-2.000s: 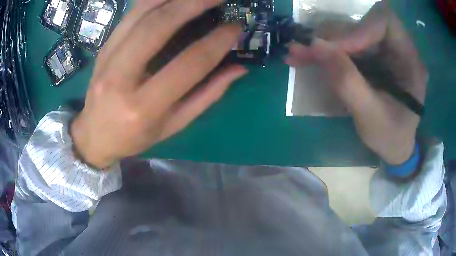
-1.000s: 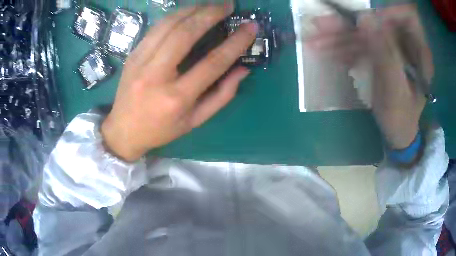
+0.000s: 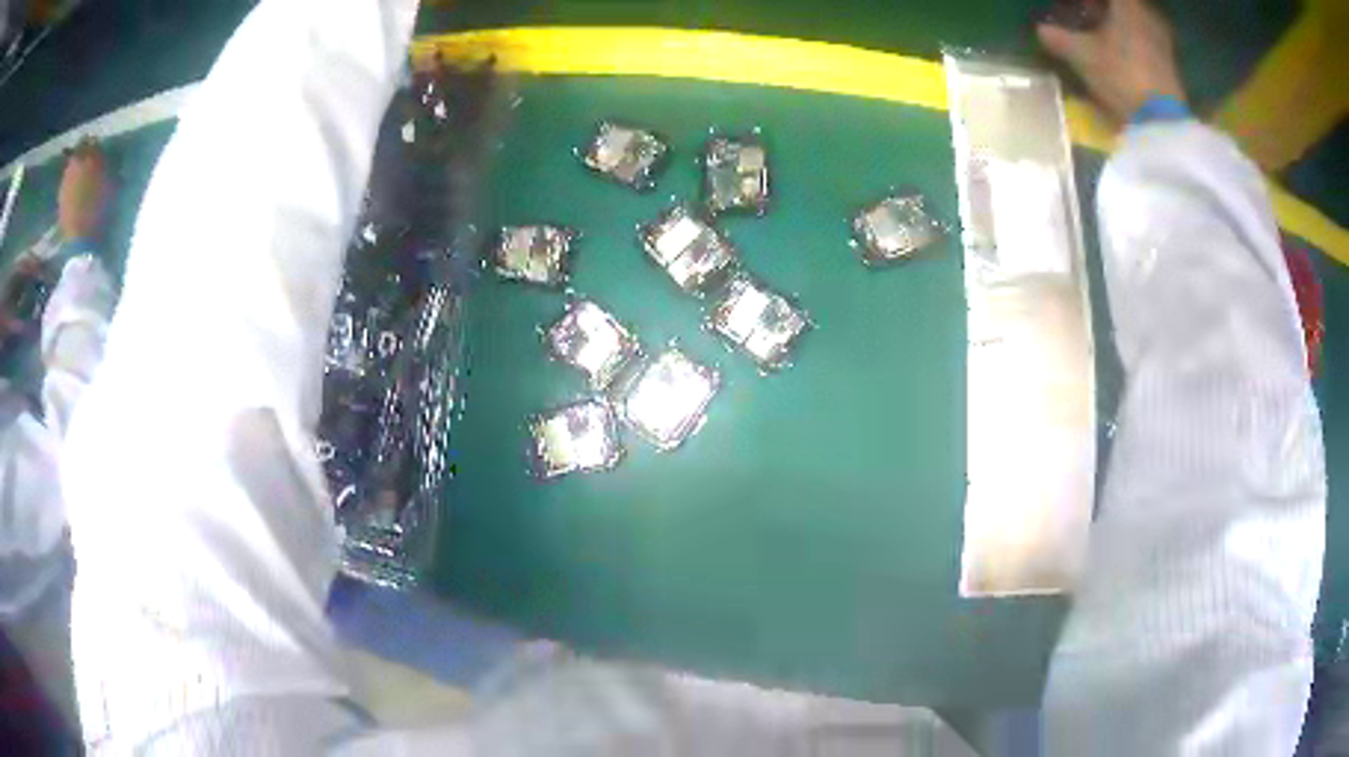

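Note:
Several device housings (image 3: pixel 670 396) with silver tops and dark rims lie loosely grouped on the green mat. One more housing (image 3: pixel 895 229) lies apart on the right, near the long pale adhesive sheet (image 3: pixel 1028 385). My right hand (image 3: pixel 1120 56) is at the top right edge, past the sheet's far end, with its fingers at a small dark thing (image 3: pixel 1076 15) cut off by the edge; whether it is gripped is unclear. My left arm reaches up past the top edge, so my left hand is out of the picture. No tweezers can be made out.
A clear blister tray (image 3: pixel 392 399) with dark parts stands beside my left sleeve, which partly covers it. A yellow line (image 3: pixel 681 52) crosses behind the housings. Another person's hand (image 3: pixel 85 192) is at far left. A red bin (image 3: pixel 1303 303) shows at the right edge.
The view has shifted to show more of the bench. Both arms have reached far forward. My left hand has left the picture and no longer touches a housing; my right hand has left the sheet.

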